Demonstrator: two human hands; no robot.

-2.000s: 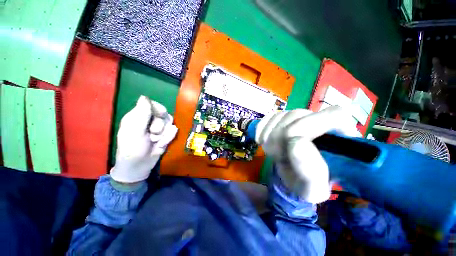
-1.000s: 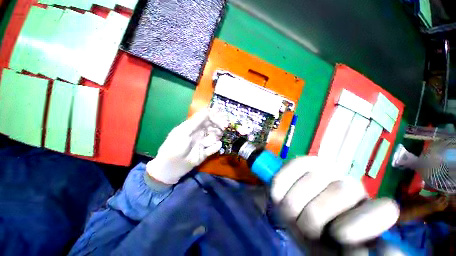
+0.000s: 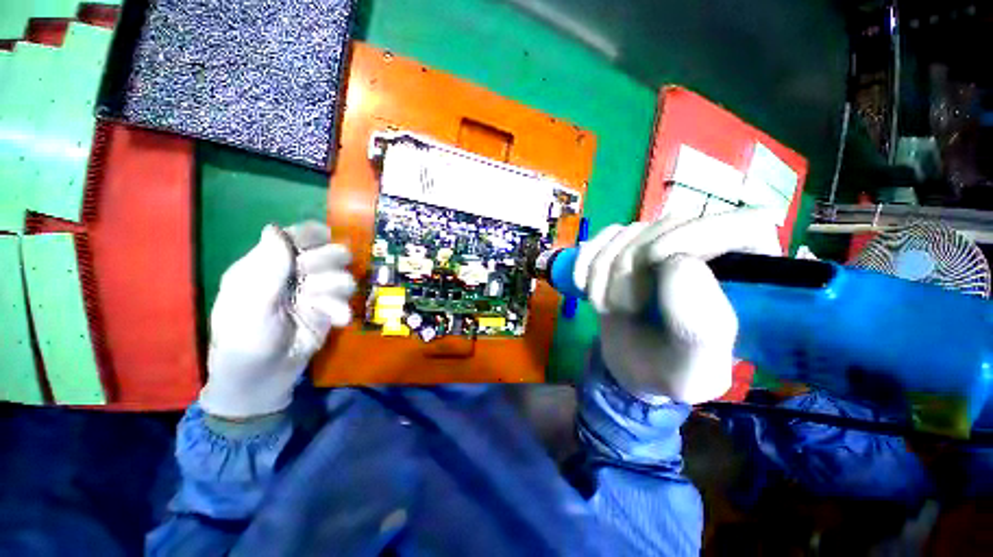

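Note:
The circuit board assembly [image 3: 452,267] lies on the orange-brown fixture [image 3: 436,98], its silver-white heat sink [image 3: 463,185] along the far edge and yellow blocks at the near left corner. My right hand [image 3: 664,299], in a white glove, grips the blue electric screwdriver [image 3: 849,326]; its nose is over the board's right edge, and the tip cannot be made out. My left hand [image 3: 272,316], also gloved, is left of the board over the fixture's left edge, fingers curled with fingertips together; whether it holds a small screw cannot be seen.
The black screw tray [image 3: 240,76] stands at the back left. Pale green sheets [image 3: 49,120] lie on a red panel [image 3: 147,272] at the left; pale strips [image 3: 702,180] lie on another red panel [image 3: 681,114] at the right. A fan [image 3: 920,261] and a blue sleeve [image 3: 838,441] are far right.
My left hand has moved from over the board to its left. The screwdriver's nose has moved from the board's middle to its right edge. The camera view has also shifted.

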